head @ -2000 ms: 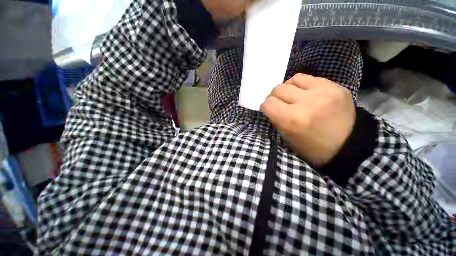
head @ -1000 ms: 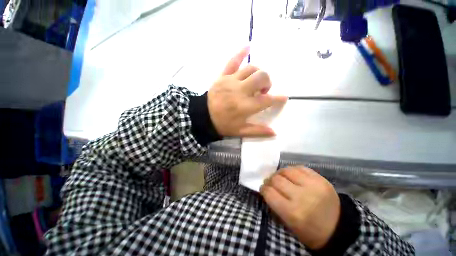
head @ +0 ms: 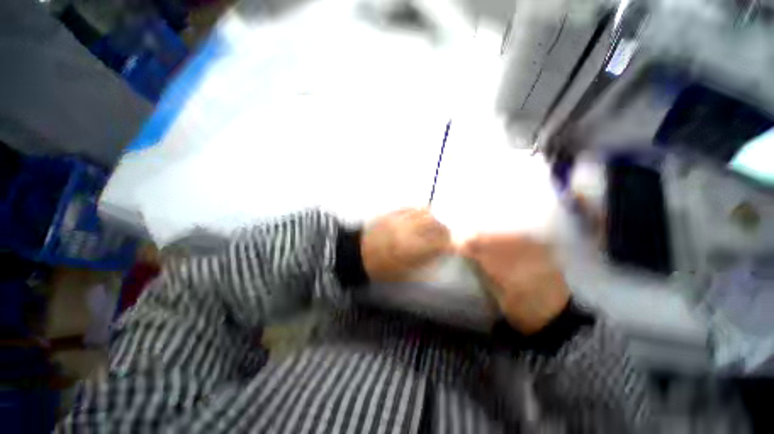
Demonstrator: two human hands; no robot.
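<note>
The view is blurred by motion. My left hand (head: 403, 244) and my right hand (head: 522, 275) are close together at the front edge of the white machine table, fingertips nearly touching. A pale white strip (head: 454, 273) shows faintly between and just below them, and the fingers of both hands are closed on it. Its upper end is lost in the glare. The sewing machine (head: 552, 68) stands beyond my right hand, tilted and blurred. Its needle area cannot be made out.
A black smartphone (head: 636, 216) lies right of my right hand. A thin dark line (head: 440, 161) runs up the table ahead of my hands. A blue strip (head: 178, 93) edges the table at left. A blue crate (head: 76, 208) is beyond the left corner.
The view has turned and shows more of the machine. My right hand has come up from my lap to the table edge, beside my left hand. My left fingers, spread before, are drawn in.
</note>
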